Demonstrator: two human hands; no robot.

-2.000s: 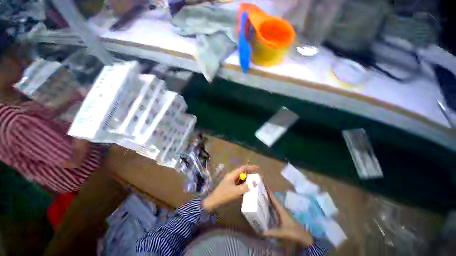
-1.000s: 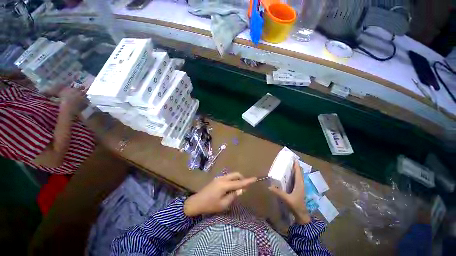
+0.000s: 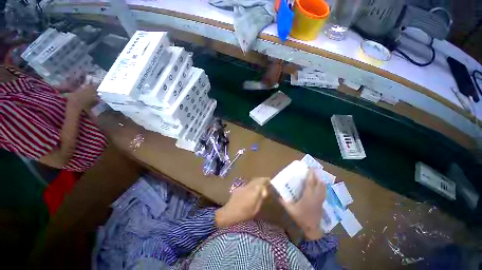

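My right hand holds a white retail box with small dark print, tilted above the brown cardboard strip. My left hand is at the box's left end, its fingers curled and blurred; whether it grips the box or a thin tool cannot be told. White and light-blue cards lie just right of my right hand. A pile of devices in clear sleeves lies beyond my left hand, beside the stacked white boxes. Tiny pale-pink parts lie near my left hand.
Slim boxes lie on the dark green conveyor. Another person's hand is at its far side. A worker in a striped sleeve is at left. A large carton with lilac-white pieces is beside my lap. Clear crinkled bags lie at right.
The box in my right hand has tipped to lie flatter. The thin dark tool seen at my left fingertips no longer shows. A hand has appeared over the conveyor's far side.
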